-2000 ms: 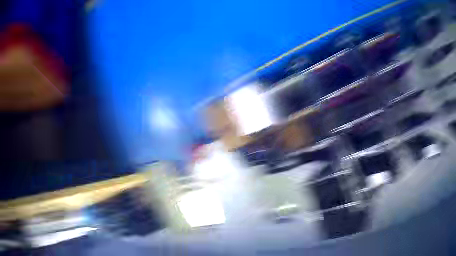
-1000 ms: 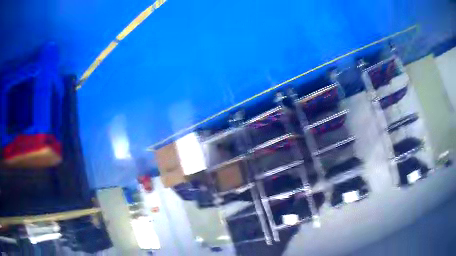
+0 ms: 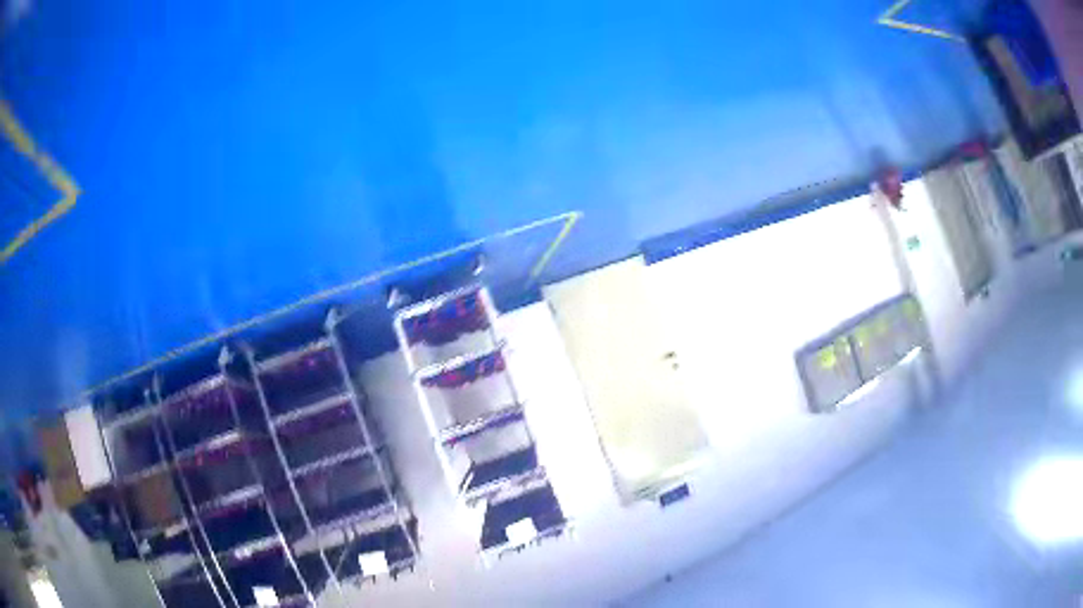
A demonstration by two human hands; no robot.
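Observation:
Neither of my hands is in view. The picture is upside down and tilted. Wheeled racks (image 3: 315,439) with silvery posts and several shelves stand in a row at the lower left. Dark and red items lie on their shelves. A narrower separate rack (image 3: 475,410) stands to their right, with red items on two shelves. Brown boxes (image 3: 59,451) and a white panel (image 3: 88,445) are at the far left end of the row. Details are blurred.
The glossy blue floor (image 3: 356,131) fills the upper part, with yellow lines. A cream door (image 3: 624,380), a white wall (image 3: 772,267) and a framed window or board (image 3: 865,353) are to the right. Dark and blue objects (image 3: 1027,71) are at the upper right edge. A bright ceiling light (image 3: 1055,499) shows.
The view has swung so the racks and boxes moved left in the picture. The door, wall and window have appeared. The blue and red object at the left has left view.

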